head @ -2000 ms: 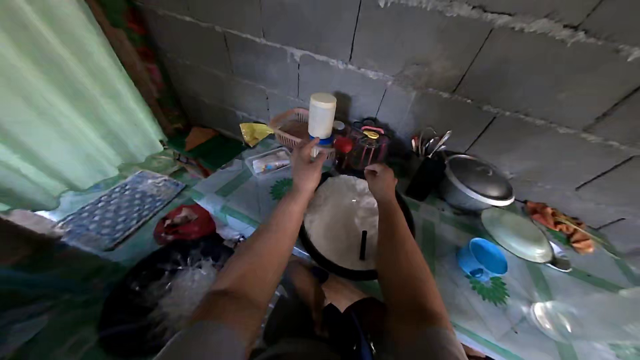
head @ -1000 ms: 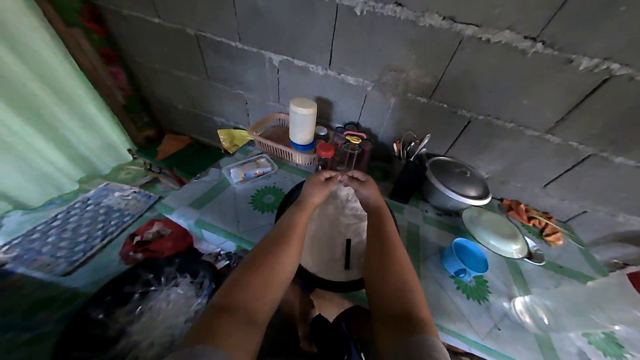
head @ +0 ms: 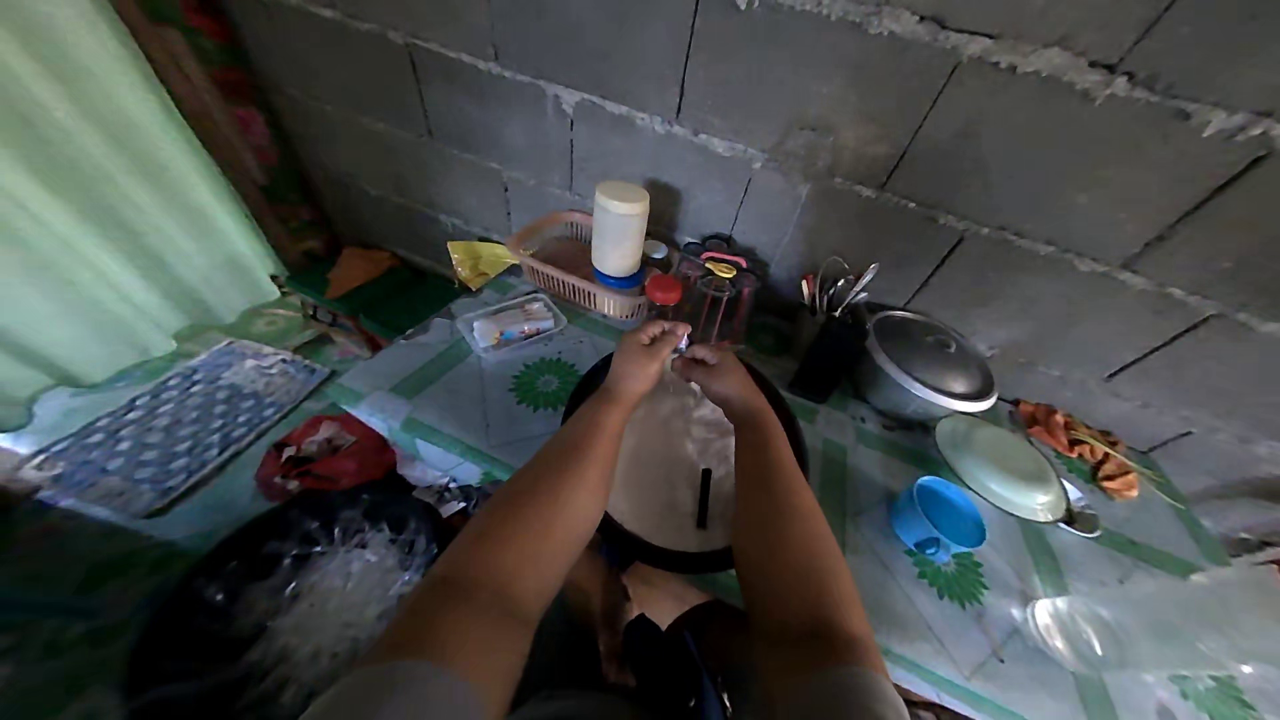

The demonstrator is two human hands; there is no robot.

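Observation:
My left hand (head: 648, 358) and my right hand (head: 718, 375) meet over the far part of a round black tub (head: 790, 420). Both pinch a thin clear plastic wrapper or bag (head: 683, 345) that shows between the fingertips; its lower part cannot be told apart from the tub's contents. Pale whitish contents (head: 650, 480) fill the tub, and a short black strip (head: 703, 498) stands out on them near my right forearm. Just behind my hands are a red-lidded jar (head: 663, 291) and a dark rack with pink and yellow parts (head: 722, 285).
Behind left are a pink basket (head: 570, 285), a white canister with blue base (head: 620, 230) and a clear tray (head: 512, 325). To the right stand a utensil holder (head: 830, 355), a lidded pot (head: 925, 365), a green oval lid (head: 1000, 468) and a blue cup (head: 938, 515). Plastic fills a black container (head: 330, 590).
My left hand was up by the white canister two seconds ago, with my right hand apart from it. Both hands have since come together over the tub's far side.

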